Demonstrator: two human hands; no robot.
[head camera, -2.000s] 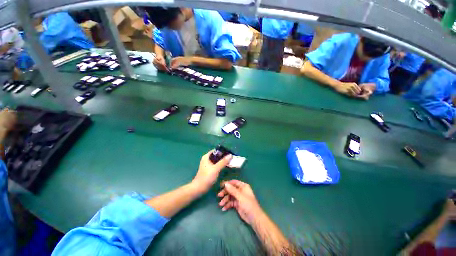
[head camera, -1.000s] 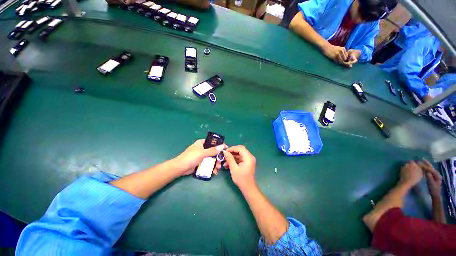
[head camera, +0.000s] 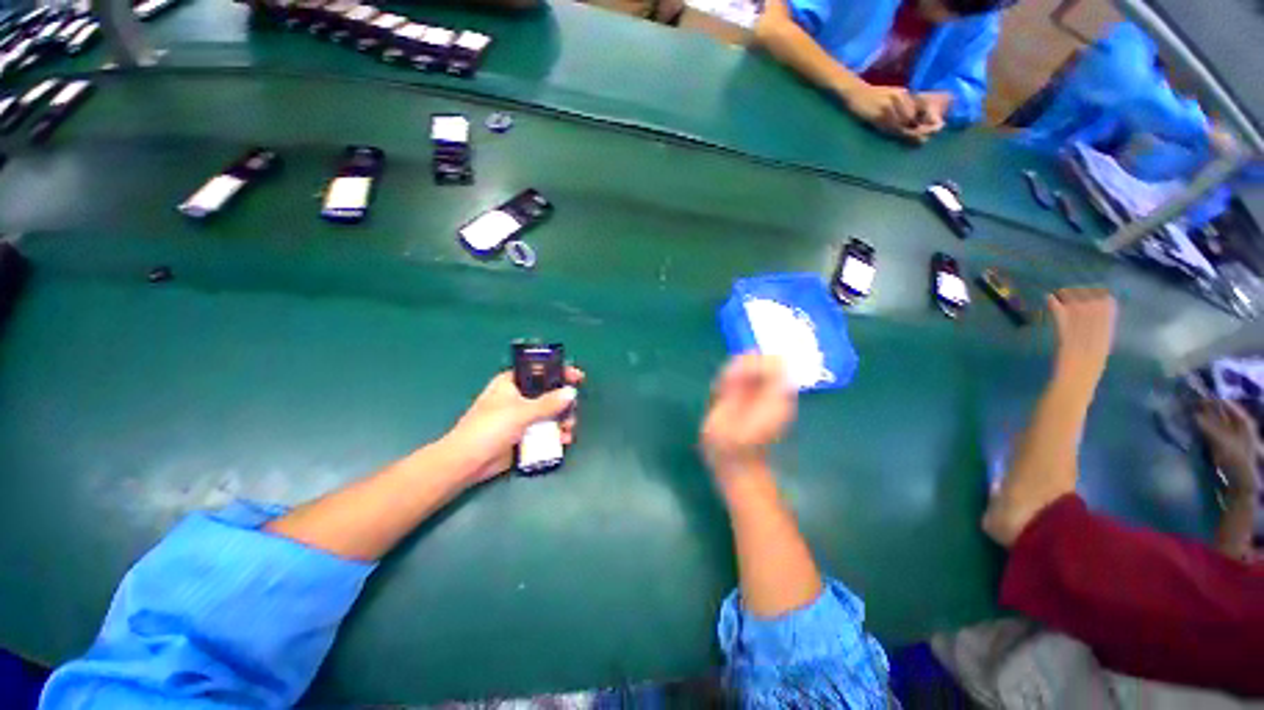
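My left hand (head camera: 495, 420) holds a black mobile phone (head camera: 538, 368), back side up, upright in the view, with a white rectangle on its lower half. My right hand (head camera: 751, 407) is blurred and sits at the near edge of the blue parts bin (head camera: 836, 347). The bin holds a heap of loose white loops (head camera: 787, 333). Whether the right fingers hold anything cannot be told. No loop is visible on the held phone.
Several phones lie on the green strip beyond my hands, one (head camera: 506, 222) with a pale ring (head camera: 520, 254) beside it. A small dark piece (head camera: 160, 273) lies left. A person's arm in a dark red sleeve (head camera: 1109, 569) reaches in from the right. Another person sits opposite.
My right hand has left the phone and moved right to the bin. The ring held at the phone is no longer seen there. The neighbour's arm has reached forward, and another white-backed phone shows near it.
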